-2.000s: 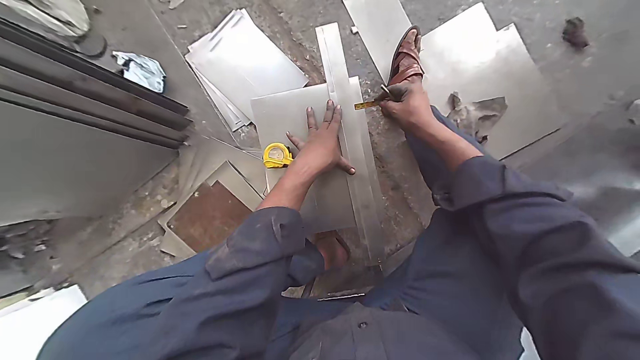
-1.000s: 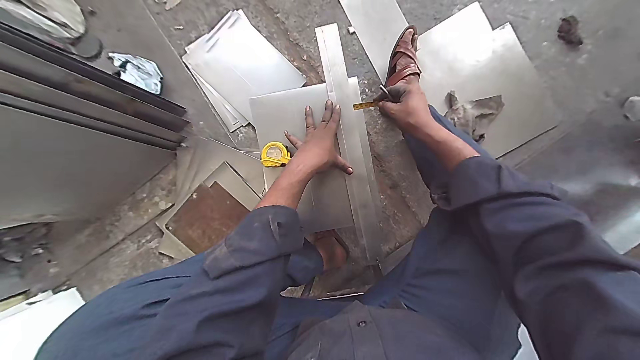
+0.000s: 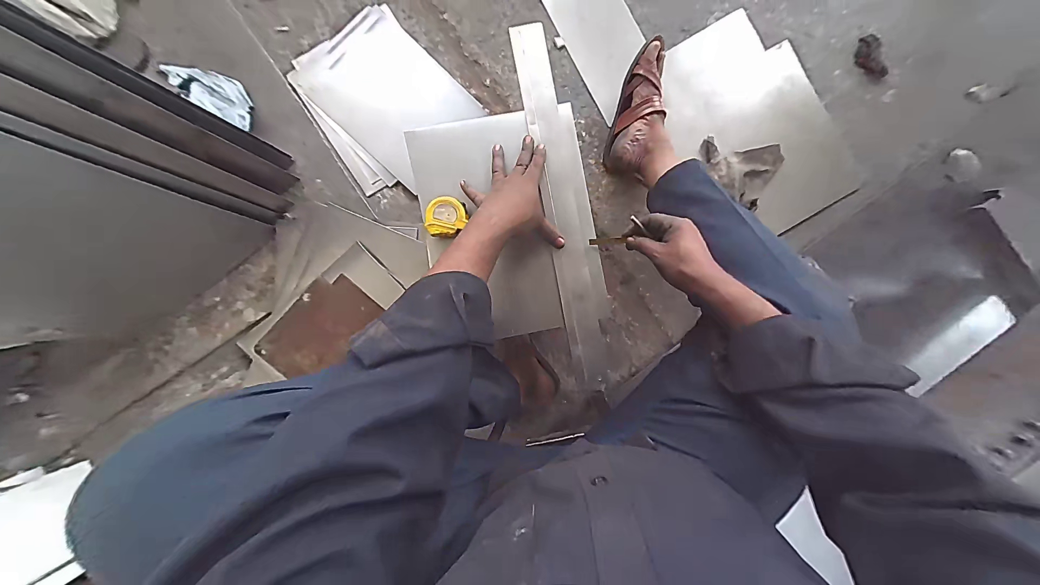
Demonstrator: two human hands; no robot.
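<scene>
My left hand (image 3: 516, 195) lies with fingers spread on a flat metal sheet (image 3: 520, 292), its fingertips and thumb at a long straight metal strip (image 3: 578, 268) laid over the sheet's right part. A yellow tape measure (image 3: 446, 217) rests at the sheet's left edge, beside my left wrist. My right hand (image 3: 668, 248) is to the right of the sheet and grips a thin pointed tool (image 3: 638, 225), whose kind I cannot tell. A short yellow tape or rule end (image 3: 608, 241) shows between those fingers and the sheet's right edge.
Stacked metal sheets (image 3: 398, 89) lie at upper left, with more sheets (image 3: 756, 97) beyond my sandalled foot (image 3: 642, 106). A brown plate (image 3: 317, 329) is at lower left. Large dark panels (image 3: 122, 195) stand at far left. A dirty rag (image 3: 751, 171) lies on the right sheets.
My right hand has moved down, toward my body, along the sheet's right edge, with the yellow piece. My left hand stays spread on the sheet.
</scene>
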